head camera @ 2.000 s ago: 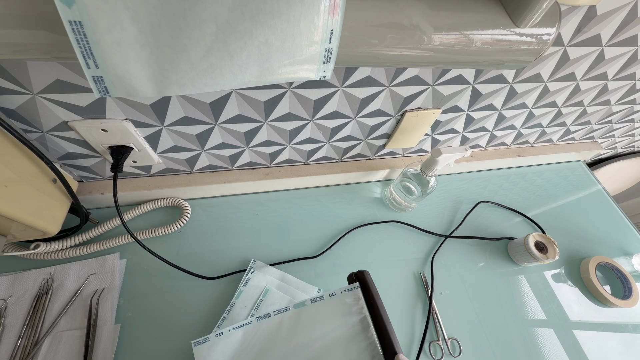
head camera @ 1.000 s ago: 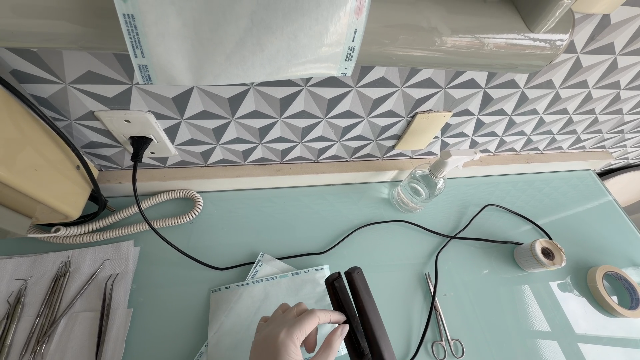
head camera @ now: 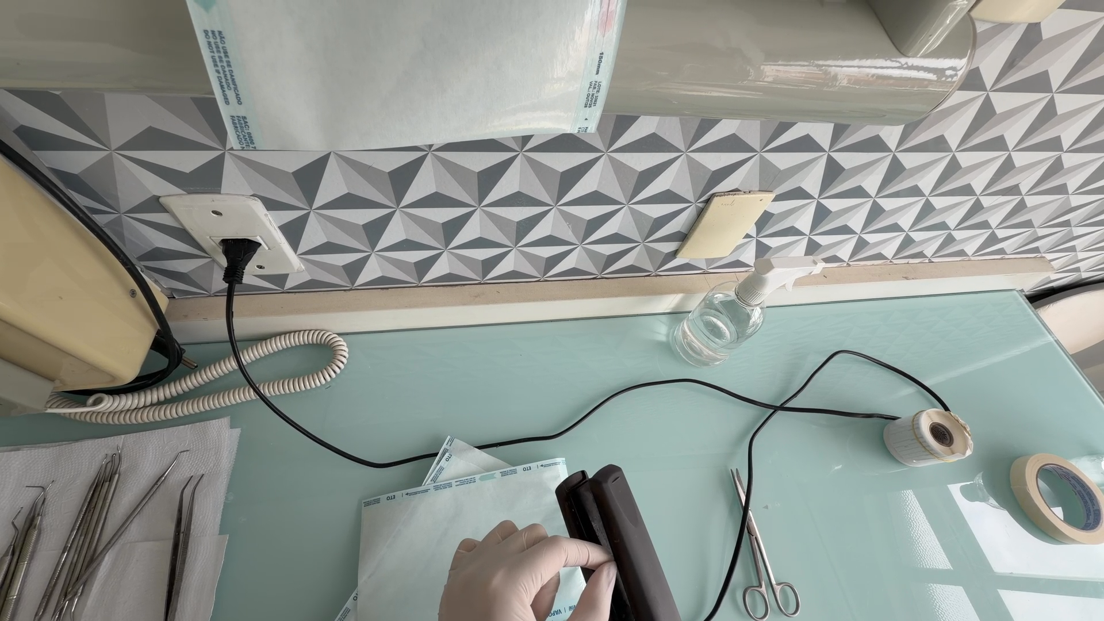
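My left hand [head camera: 526,569], in a pale glove, comes in at the bottom centre over a sterilization pouch [head camera: 457,509]. Its index finger and thumb reach the two dark bars of a black hand-held heat sealer [head camera: 625,535] and seem to pinch one of them. The bars lie side by side at the pouch's right edge. Another pouch [head camera: 466,459] shows from beneath the first. Right of the sealer lie metal scissors [head camera: 759,552] and a black cord [head camera: 742,509]. My right hand is out of view.
Metal dental instruments [head camera: 86,526] lie on white paper [head camera: 207,483] at left. A coiled hose [head camera: 293,345], a clear spray bottle [head camera: 716,323], a label roll [head camera: 923,437] and masking tape [head camera: 1026,492] stand about the glass-topped counter. A large pouch [head camera: 405,78] hangs above.
My left hand was out of view two seconds ago and has come in over the pouch to the sealer. The sealer's two bars now show side by side.
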